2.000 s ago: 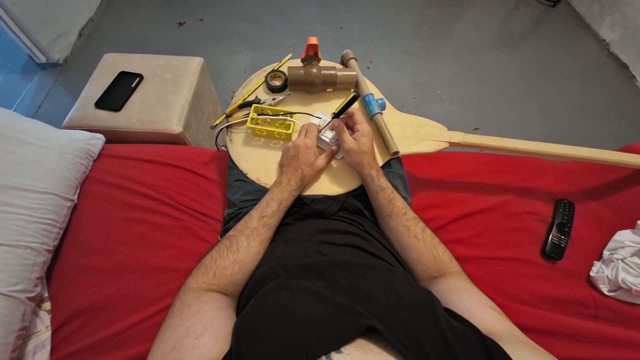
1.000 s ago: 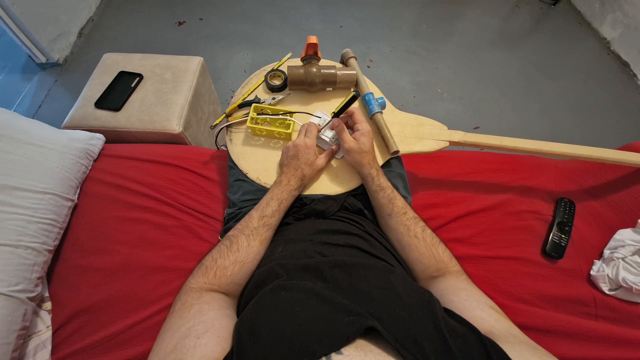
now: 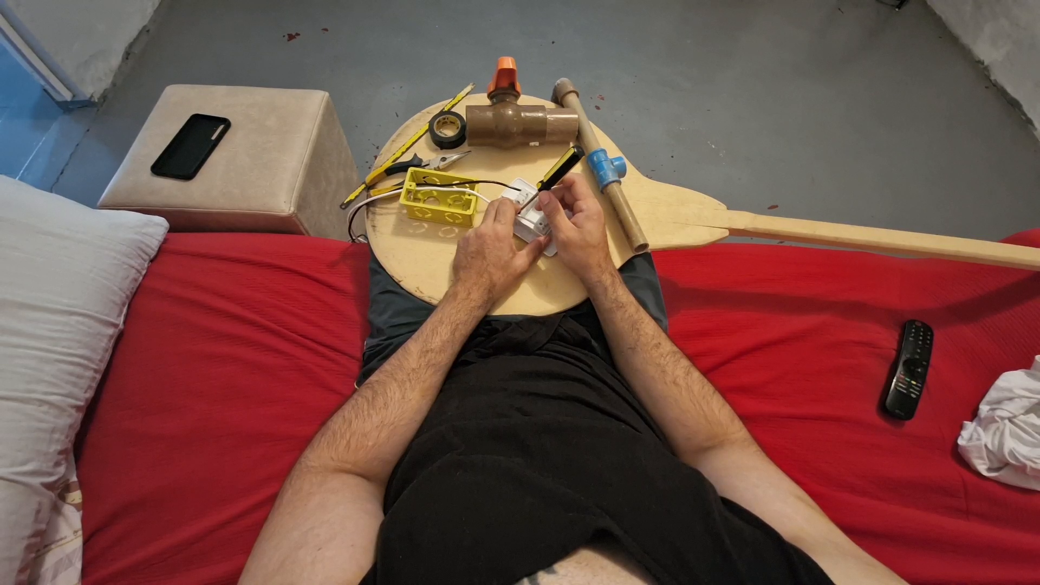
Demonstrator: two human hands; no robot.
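A round wooden board with a long handle (image 3: 682,213) lies across the lap. My left hand (image 3: 491,256) grips the lower left side of a white electrical outlet module (image 3: 532,223). With its fingers around a black-and-yellow screwdriver (image 3: 561,168), my right hand (image 3: 578,227) is at the module's right side. The screwdriver's shaft slants down to the module; its tip is hidden by the fingers. Black and white wires (image 3: 467,193) run from the module across a yellow electrical box (image 3: 439,209), which stands just left of my hands.
Behind the box are pliers (image 3: 426,162), black tape (image 3: 447,129), a yellow folding rule (image 3: 406,146) and a brown valve with an orange handle (image 3: 516,123). A brown pipe with a blue tee (image 3: 605,169) lies right. A phone (image 3: 191,146) rests on a beige ottoman (image 3: 227,195); a remote (image 3: 908,370) lies on red cloth.
The screwdriver's handle leans further to the right than in the earlier frames. Both hands stay at the white module.
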